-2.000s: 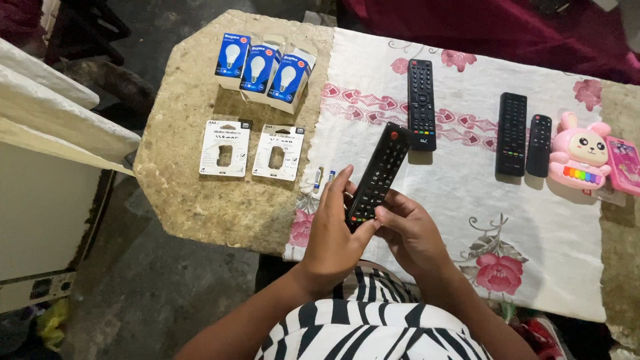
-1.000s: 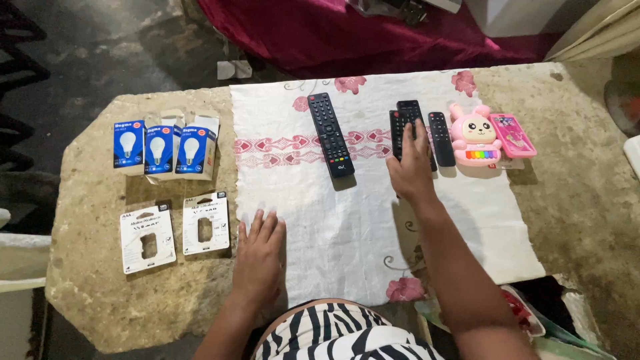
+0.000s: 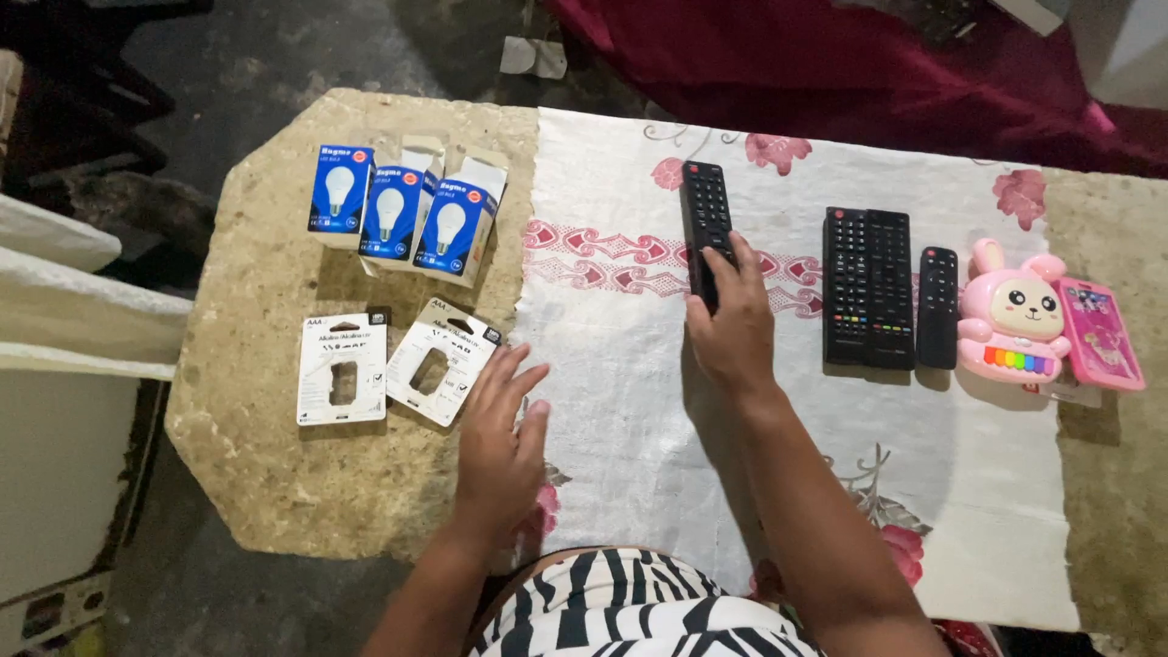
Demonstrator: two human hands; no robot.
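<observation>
My right hand (image 3: 733,319) lies over the lower half of a black remote control (image 3: 707,205) on the white floral cloth; whether the fingers grip it is not clear. My left hand (image 3: 502,438), fingers apart and holding nothing, is beside the tilted battery card (image 3: 467,345). Left of that lies another battery card (image 3: 342,415). Two larger black remotes (image 3: 849,265) (image 3: 890,274) lie side by side to the right, with a smaller black remote (image 3: 937,306) next to them.
Blue LED bulb boxes (image 3: 340,192) stand at the upper left of the stone table (image 3: 265,474). A pink rabbit toy with coloured keys (image 3: 1017,315) and a pink toy phone (image 3: 1100,333) are at the right. A dark red cloth (image 3: 821,73) hangs beyond the table.
The remote held in both hands two seconds ago now lies with the others at the right. My right hand has moved left from there onto another remote. My left hand is nearer the battery cards.
</observation>
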